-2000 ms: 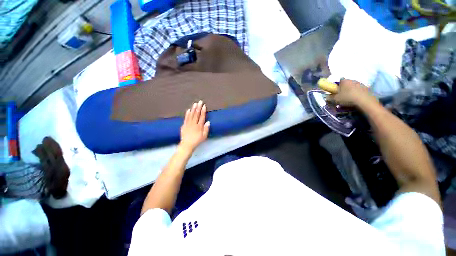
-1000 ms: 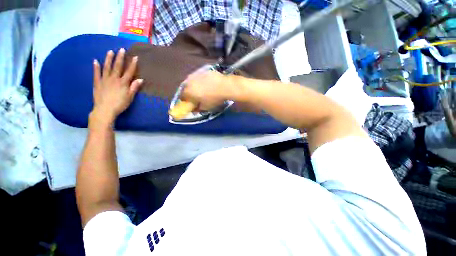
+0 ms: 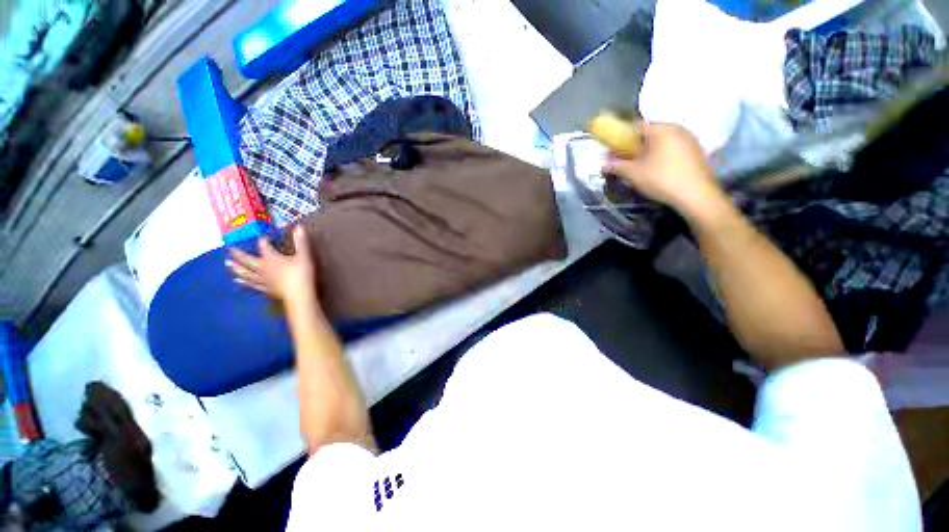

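Note:
A brown fabric piece lies over the right part of the navy padded board, with some creases. It joins dark cloth and a plaid garment behind it. My left hand rests at the brown cloth's left edge, fingers spread; whether it pinches the cloth is unclear. My right hand grips the tan handle of the steam iron, off the board at its right, beside the grey metal plate. The iron is partly blurred and its underside is hidden.
Blue bars stand behind the board, one with a red label. White cloth lies beyond the plate. A plaid and black garment pile is at the right. More plaid and brown cloth lies at lower left. A small white box sits on the rail.
The iron has moved from over the board to the right in my right hand. The brown cloth now reaches the board's front edge. My left hand is at the cloth's left edge.

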